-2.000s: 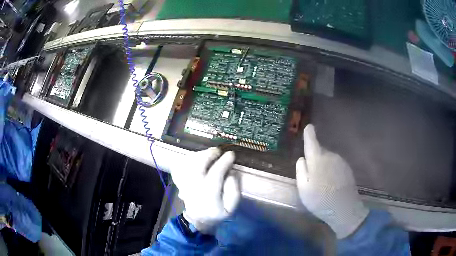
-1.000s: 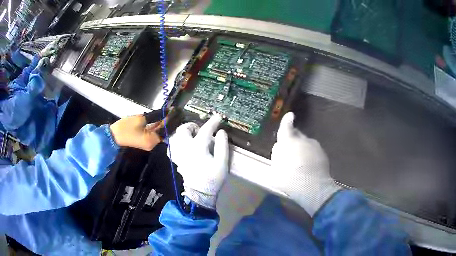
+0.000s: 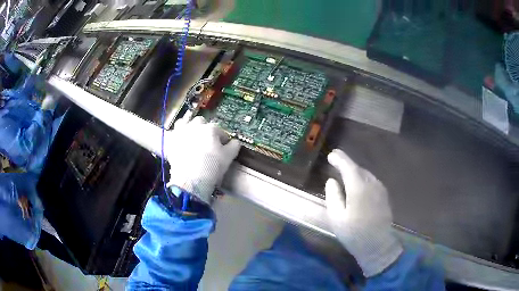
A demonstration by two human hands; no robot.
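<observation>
A black board carrier (image 3: pixel 310 165) lies on the conveyor in front of me, holding a green populated circuit board (image 3: pixel 259 113) with two matching halves and orange-brown blocks at its sides. My left hand (image 3: pixel 199 153), in a white knit glove, lies over the carrier's front left corner, fingers pointing left and thumb at the front edge; whether it grips is unclear. My right hand (image 3: pixel 364 213), also gloved, is just off the carrier's front right corner, thumb and forefinger apart, with nothing visible in it.
A second carrier with a board (image 3: pixel 122 65) lies farther left. A handwheel (image 3: pixel 197 91) is between the rails. A white sheet (image 3: pixel 373 108) lies right of the carrier. A black tote (image 3: pixel 91 187) stands below left. A blue coiled cord (image 3: pixel 179 57) hangs across. Blue sleeves (image 3: pixel 20 122) show at far left.
My left hand has moved left along the carrier to its corner. My right hand has shifted slightly down and right. Another person's bare hand and arm have withdrawn, and the tote below is uncovered.
</observation>
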